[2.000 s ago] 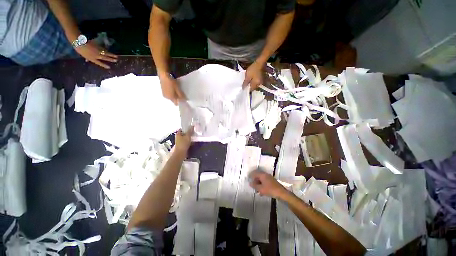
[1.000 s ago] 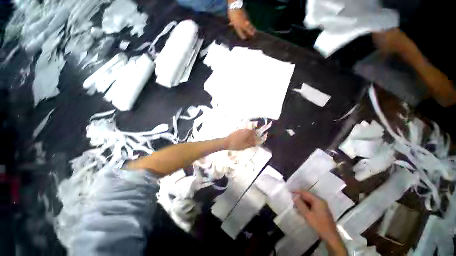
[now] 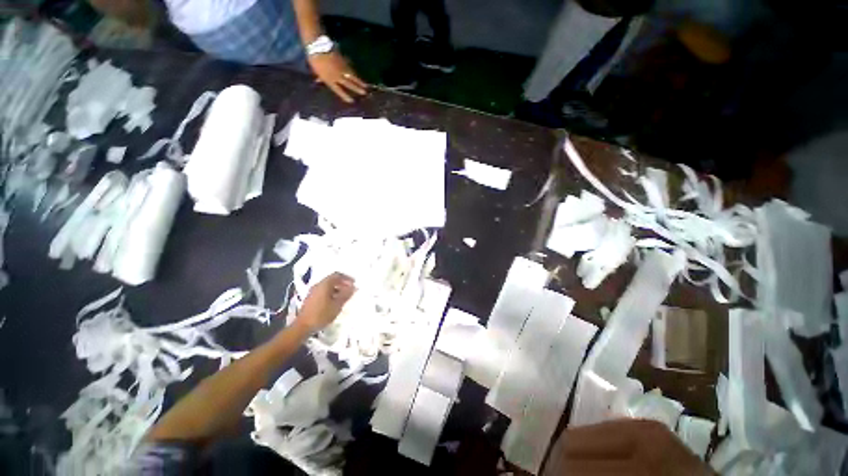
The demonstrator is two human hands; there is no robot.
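My left hand [image 3: 325, 302] is over the left side of a tangled heap of narrow white strips [image 3: 372, 316]; its fingers are curled, and whether they grip a strip is unclear. My right hand [image 3: 628, 448] is large and blurred at the bottom edge, partly cut off, with its fingers not visible. White wide strips [image 3: 530, 353] lie in overlapping rows between my hands. More wide strips [image 3: 409, 358] lie beside the heap. A white stack of cut panels [image 3: 386, 177] lies behind the heap.
Rolled white bundles [image 3: 226, 149] lie at the back left. A small box [image 3: 682, 339] and more tangled strips [image 3: 688, 218] are at the right. A person's hand [image 3: 337, 76] with a watch rests on the table's far edge [image 3: 465, 107]. Other people's legs show beyond.
The large panel has left the table, and the person who held it is now barely visible farther back. The view has swung left, then partly back. My right hand has come down close to the camera.
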